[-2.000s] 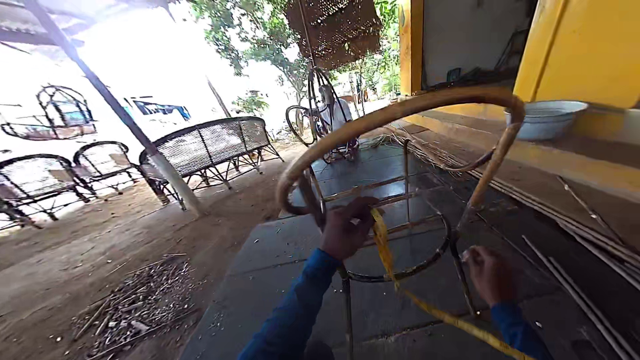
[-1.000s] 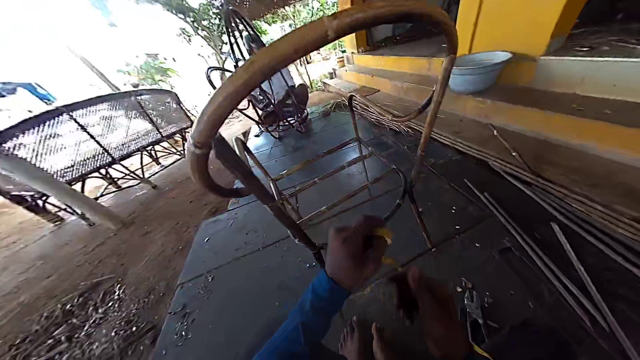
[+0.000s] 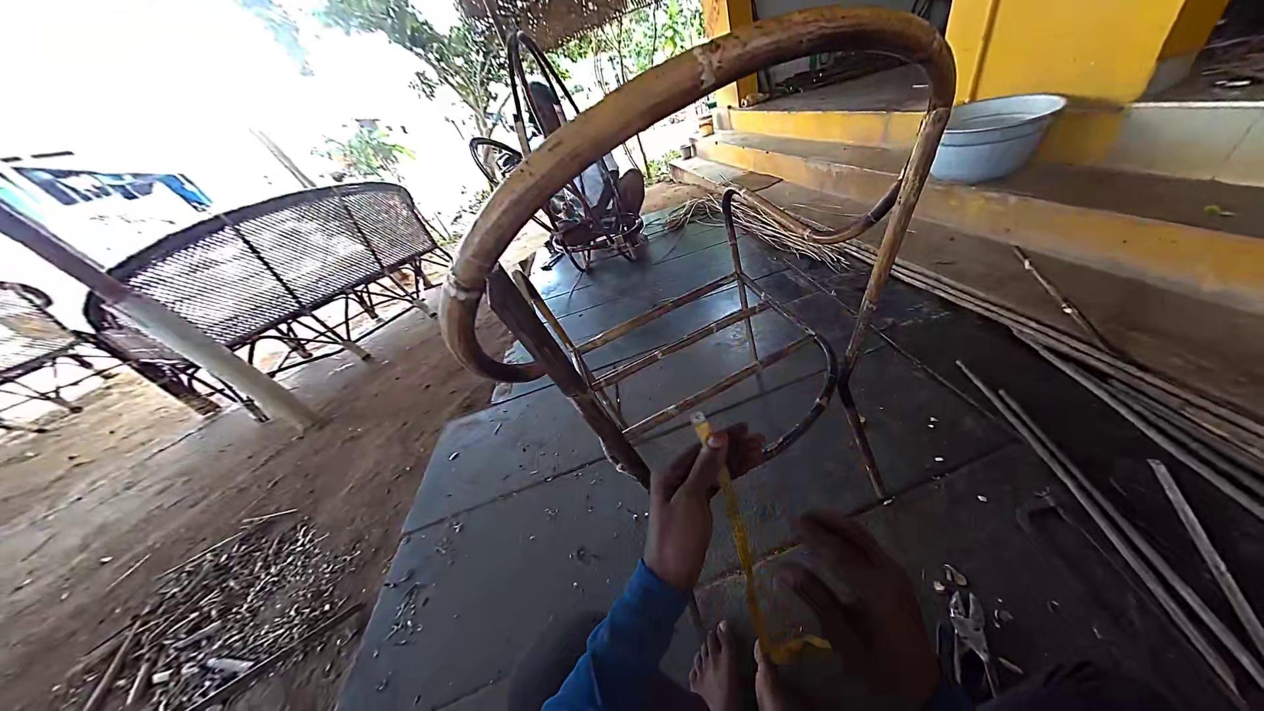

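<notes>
A cane chair frame (image 3: 691,370), with a thick bent top rail and several seat slats, stands before me on dark stone tiles. My left hand (image 3: 696,489), just below the seat, pinches a yellow measuring tape (image 3: 739,533) near its pale end between thumb and fingers. The tape hangs down toward my bare feet (image 3: 718,664), with a loop low beside them. At the lower right, my right hand (image 3: 859,602) is blurred, its fingers spread and apart from the frame; nothing shows in its grip.
Pliers (image 3: 970,632) lie at lower right, near long cane poles (image 3: 1096,494). A metal basin (image 3: 997,138) sits on the steps. Woven benches (image 3: 276,262) stand at left, cane scraps (image 3: 237,602) lie on the ground, and a person (image 3: 592,188) sits behind the chair frame.
The tape, bunched at my left hand two seconds ago, now hangs down from my fingertips. My right hand has come nearer to my feet since then. The view has shifted.
</notes>
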